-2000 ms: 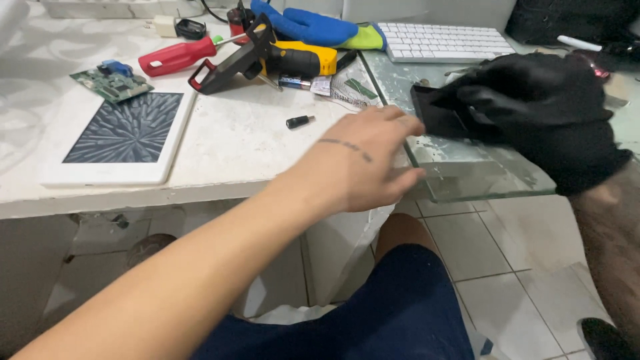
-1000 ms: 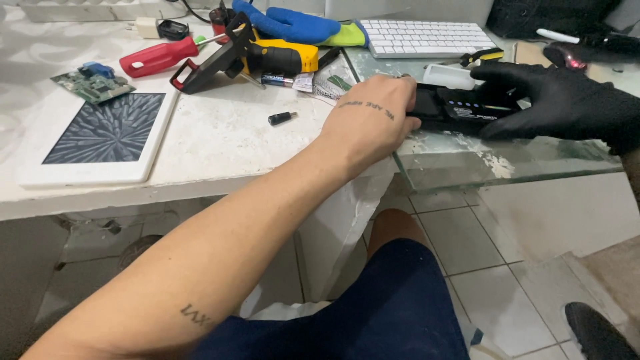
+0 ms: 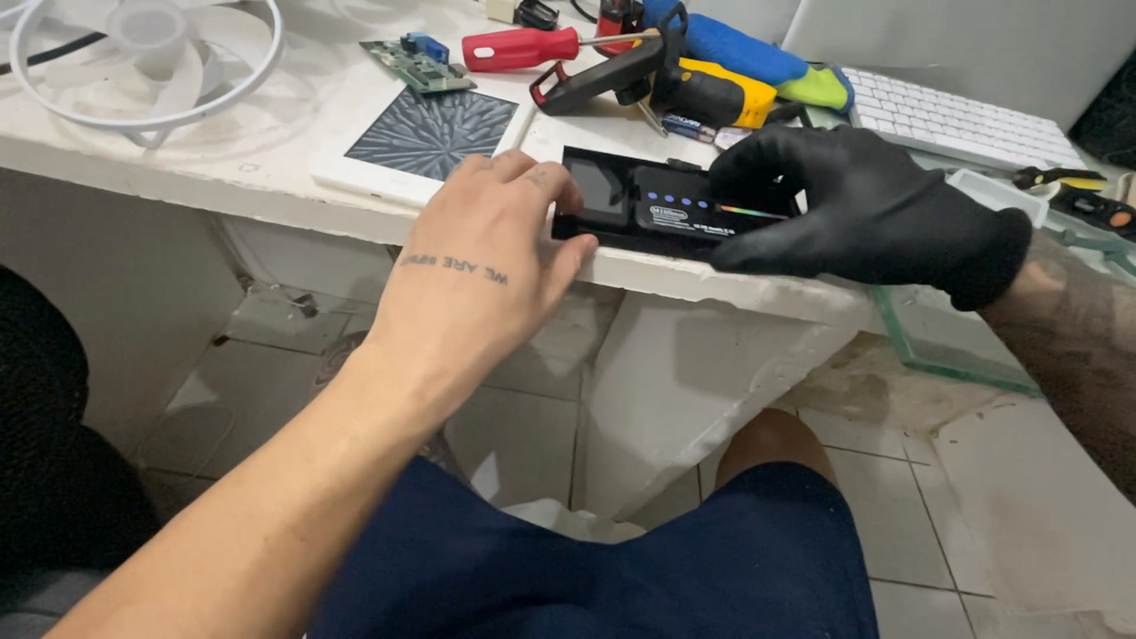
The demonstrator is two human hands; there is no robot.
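Observation:
A long black electronic device (image 3: 679, 200) with a glossy panel at its left end, a row of blue dots and a rainbow stripe lies along the front edge of the white table. My bare left hand (image 3: 497, 231) grips its left end, thumb at the near edge and fingers over the panel. On its right part is my right hand (image 3: 852, 204) in a black glove, thumb in front and fingers behind. The glove hides that end. Left of the device, a white-framed tablet-like panel (image 3: 435, 133) shows a dark radial pattern; a green circuit board (image 3: 426, 67) rests on its far edge.
Behind lie a red screwdriver (image 3: 519, 49), a yellow and black tool (image 3: 719, 93), a blue and green glove (image 3: 754, 53) and a white keyboard (image 3: 963, 115). A white fan (image 3: 151, 62) is at far left. Cutting pliers (image 3: 1061, 177) and a glass sheet (image 3: 950, 346) are at right.
The black device has moved left from the glass sheet onto the white table, with both hands on it. The view has turned somewhat left.

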